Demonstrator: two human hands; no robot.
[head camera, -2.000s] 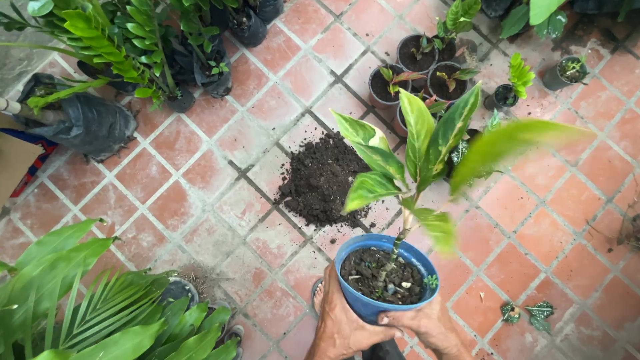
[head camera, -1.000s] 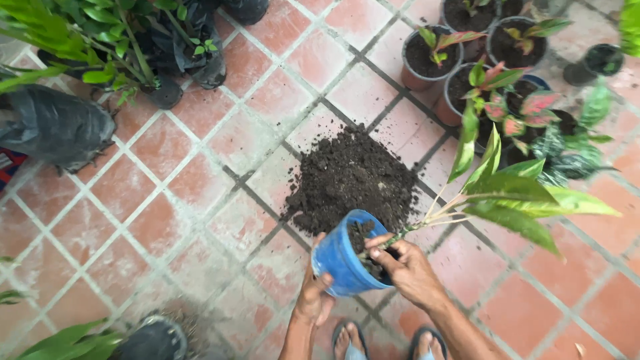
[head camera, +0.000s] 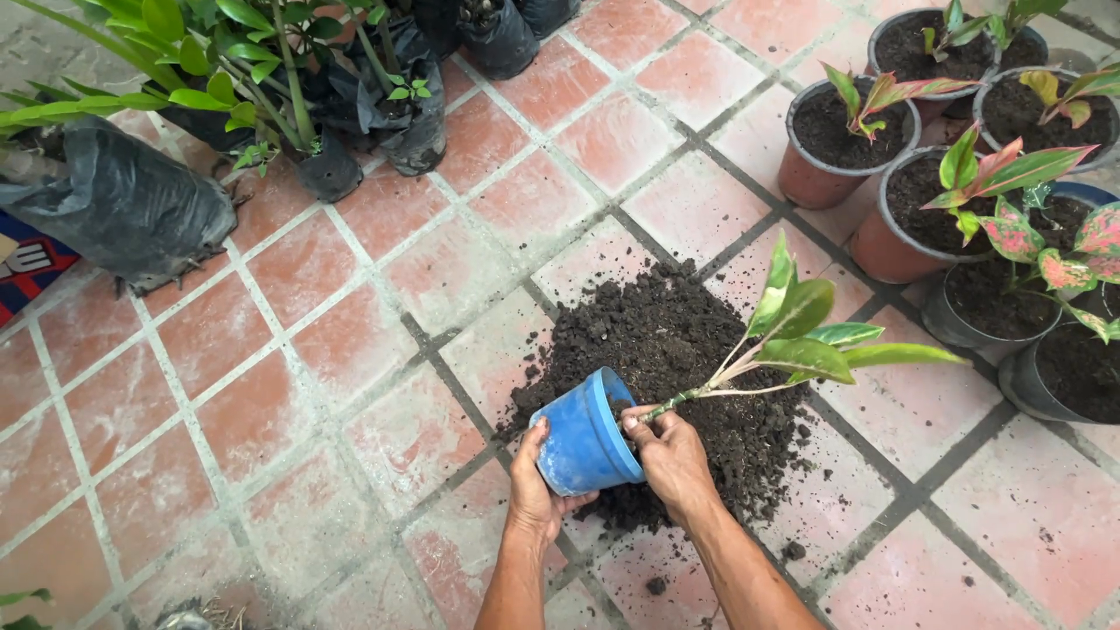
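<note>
A blue plastic pot (head camera: 577, 442) lies tipped on its side over a heap of dark soil (head camera: 665, 350), its mouth facing right. My left hand (head camera: 535, 490) holds the pot's wall and base from below left. My right hand (head camera: 669, 455) grips the stem of a green leafy plant (head camera: 801, 337) at the pot's mouth, fingers closed round it. The plant's leaves point right above the soil heap. Some soil shows inside the pot's rim; the roots are hidden by the pot and my right hand.
Several potted seedlings stand at the right, including a brown pot (head camera: 818, 175) and a black pot (head camera: 997, 306). Black plastic grow bags (head camera: 131, 206) with green plants line the upper left. Loose crumbs of soil lie on the red floor tiles (head camera: 341, 350).
The blue pot, upright two seconds ago, is now tipped over the soil heap. My right hand has gone from the pot to the plant's stem. The view has moved closer to the floor.
</note>
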